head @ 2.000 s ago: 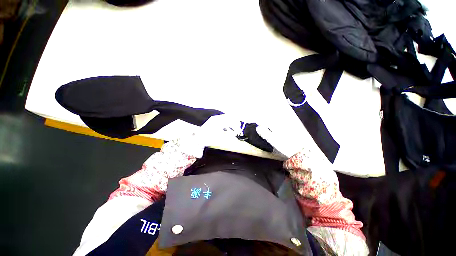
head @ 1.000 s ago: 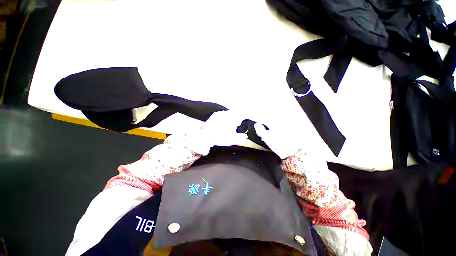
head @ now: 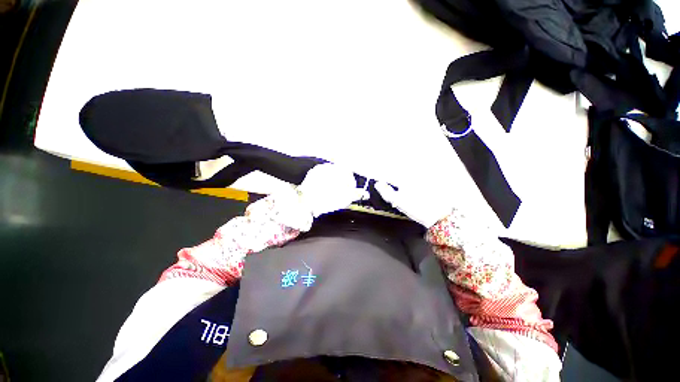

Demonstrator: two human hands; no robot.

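Note:
A black bag (head: 153, 125) lies at the left near the table's front edge. Its black strap (head: 272, 163) runs right to my hands. My left hand (head: 332, 192), in a white glove, is closed on the strap. My right hand (head: 403, 201), also gloved in white, holds the strap's end part just right of it, fingertips close to my left ones. A small pale or shiny spot shows between the hands; I cannot tell if it is a ring. The gloves blend into the white table.
The white table (head: 261, 60) has a yellow front edge. Another black strap (head: 481, 168) with a silver ring (head: 456, 125) lies right of my hands. A black bag pile (head: 552, 37) is at the upper right, and a black bag (head: 645, 183) with a small logo lies at the right.
My fingers have shifted slightly around the strap between my hands. The view has moved a little, so the bag at the left and the loose strap sit slightly higher in the picture.

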